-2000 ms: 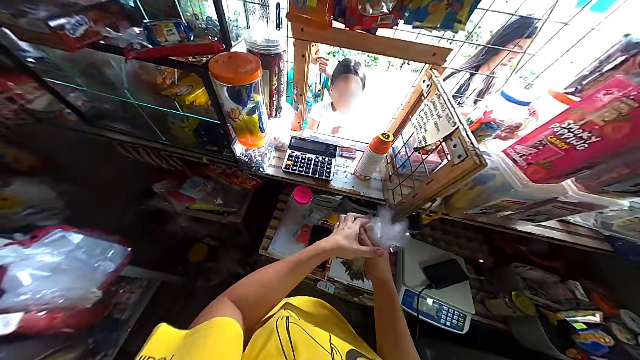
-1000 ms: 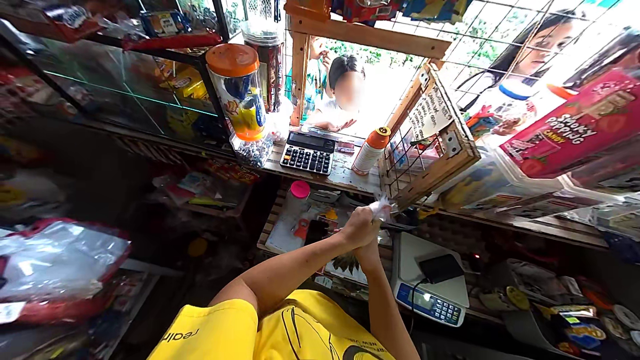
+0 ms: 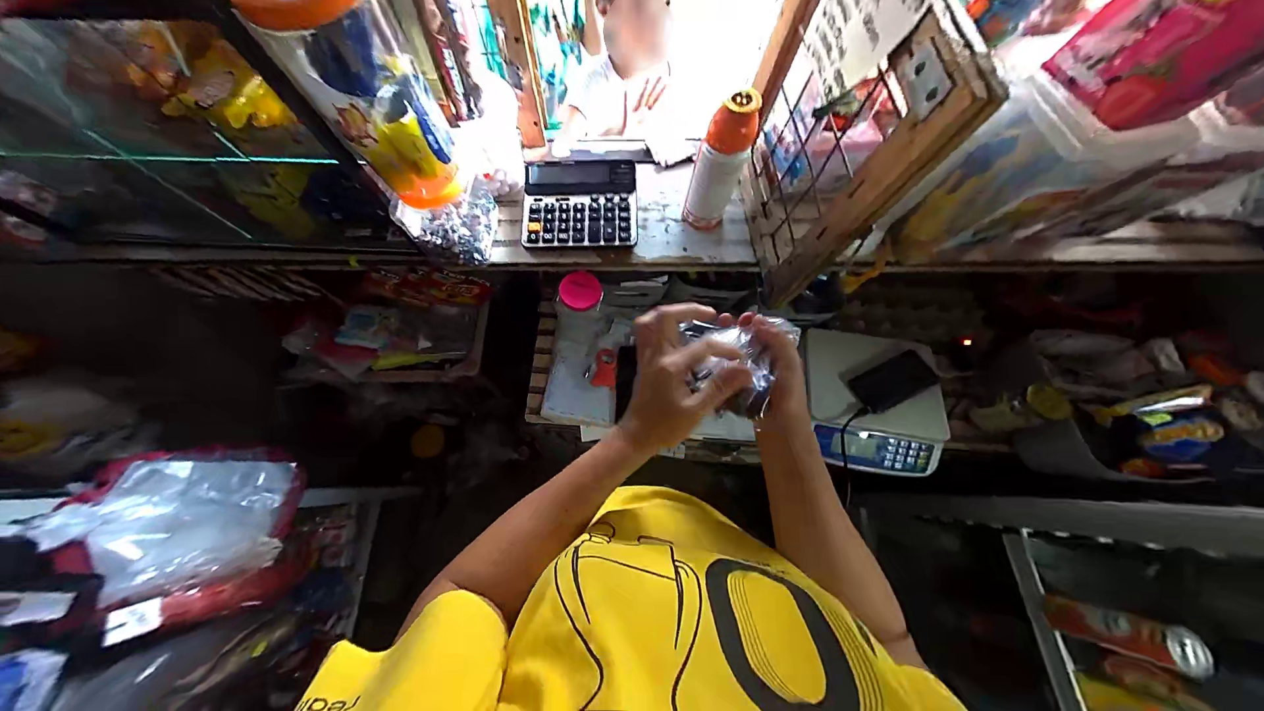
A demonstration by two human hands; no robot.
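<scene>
Between my two hands is a crinkled clear plastic bag (image 3: 729, 346) with something dark inside that I cannot make out. My left hand (image 3: 676, 380) has its fingers curved around the bag's left side. My right hand (image 3: 782, 370) holds it from the right. Just right of the hands lies a digital weighing scale (image 3: 874, 380) with a black phone-like device (image 3: 892, 381) and its cable on the platform. A jar with a pink lid (image 3: 580, 292) stands to the left of the hands. On the wooden ledge ahead are a calculator (image 3: 580, 204) and a bottle with an orange cap (image 3: 722, 158).
A hinged wooden frame with wire mesh (image 3: 869, 168) stands right of the bottle. A tall plastic jar (image 3: 365, 99) leans at the ledge's left. Beyond the opening is a person (image 3: 627, 84). Plastic packs (image 3: 188, 523) lie at lower left, and a can (image 3: 1131, 632) at lower right.
My hands were together around the plastic, which stuck out above them; now they are spread along its two sides with more of the bag showing. The view has moved closer to the ledge.
</scene>
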